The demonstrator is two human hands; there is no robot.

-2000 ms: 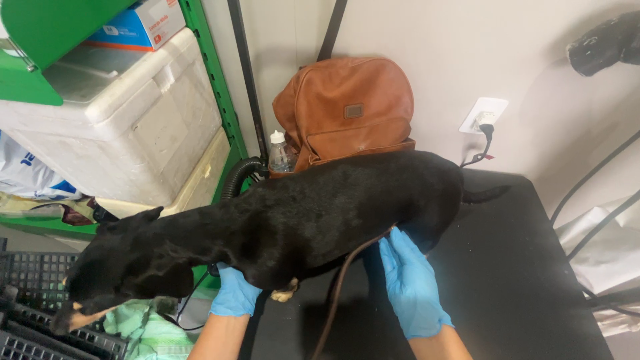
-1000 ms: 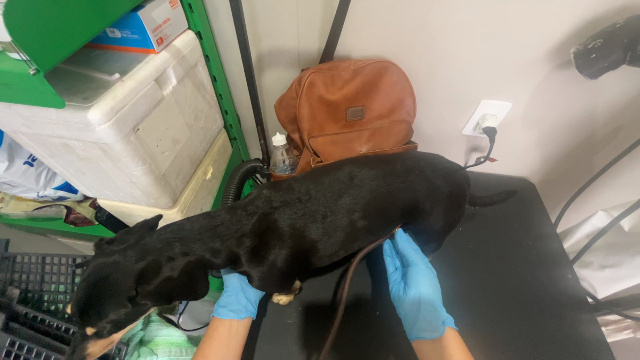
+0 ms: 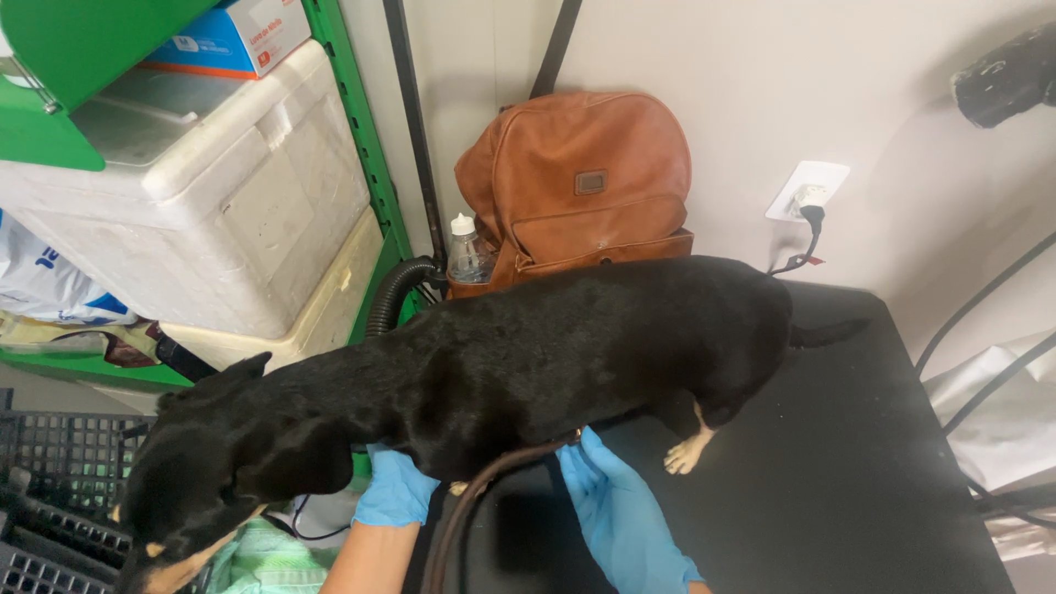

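Observation:
A black dog with tan markings [image 3: 577, 355] stands on a black tabletop [image 3: 792, 445], its lowered head at the lower left and its tail at the right. My left hand [image 3: 396, 487], in a blue glove, is under the dog's chest at the front legs; its fingers are hidden behind the body. My right hand [image 3: 619, 511], also blue-gloved, is at the belly, its fingertips at the end of a brown leather leash [image 3: 487, 478]. The leash runs down to the bottom edge of the view. Whether the right fingers pinch it is hard to tell.
A brown backpack [image 3: 586, 173] with a clear bottle [image 3: 470, 256] stands behind the dog. White foam boxes [image 3: 247, 214] fill a green shelf [image 3: 355, 107] at left. Black crates [image 3: 74, 462] and a green cloth [image 3: 268, 561] lie below. A plugged wall outlet [image 3: 808, 194] and cables are at right.
The dog's head has moved lower, toward the bottom edge. A tan hind paw now shows to the right of my right hand. Both hands remain under the dog.

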